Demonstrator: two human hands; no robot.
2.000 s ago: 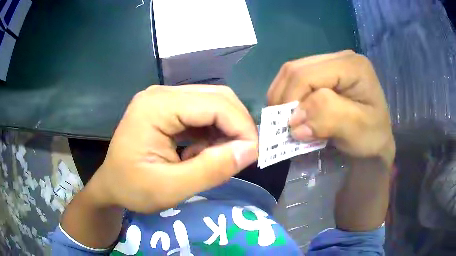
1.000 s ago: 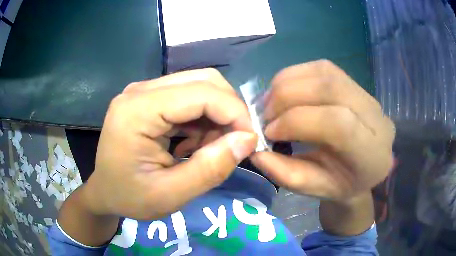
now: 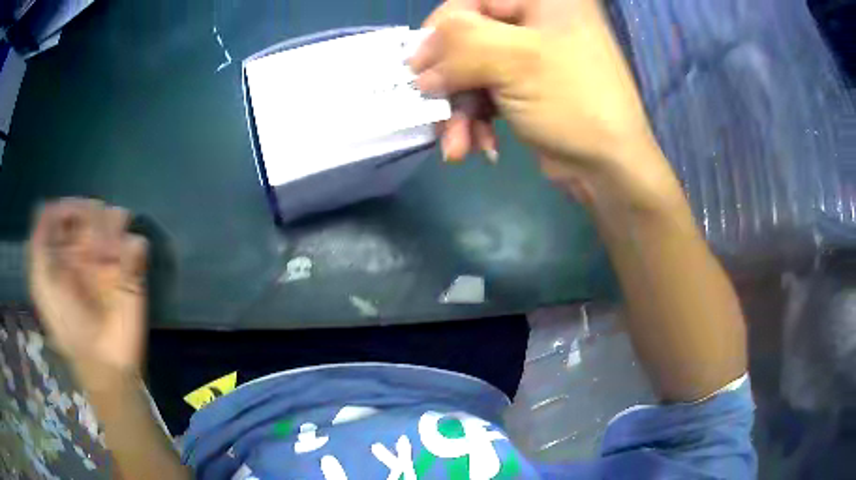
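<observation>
A white carton (image 3: 338,108) stands on the dark green bench, its plain white top facing up and a greyish side towards me. My right hand (image 3: 497,75) is at the carton's right edge, thumb and fingers pinching a small white label (image 3: 405,77) with faint print against or just over the top; whether it touches is unclear. The label blends into the white top. My left hand (image 3: 89,272) is blurred at the far left, away from the carton, fingers loosely curled, with nothing visible in it.
Small pale scraps (image 3: 464,289) lie near the bench's front edge (image 3: 347,323). Clear ribbed plastic (image 3: 751,122) stands at the right. Blue-and-white cartons (image 3: 33,28) show at the upper left. White bits litter the floor at lower left.
My hands, together around the label before, are now apart. My right hand has moved up to the carton with the label; my left has let go and moved far left. The carton appears lower in view.
</observation>
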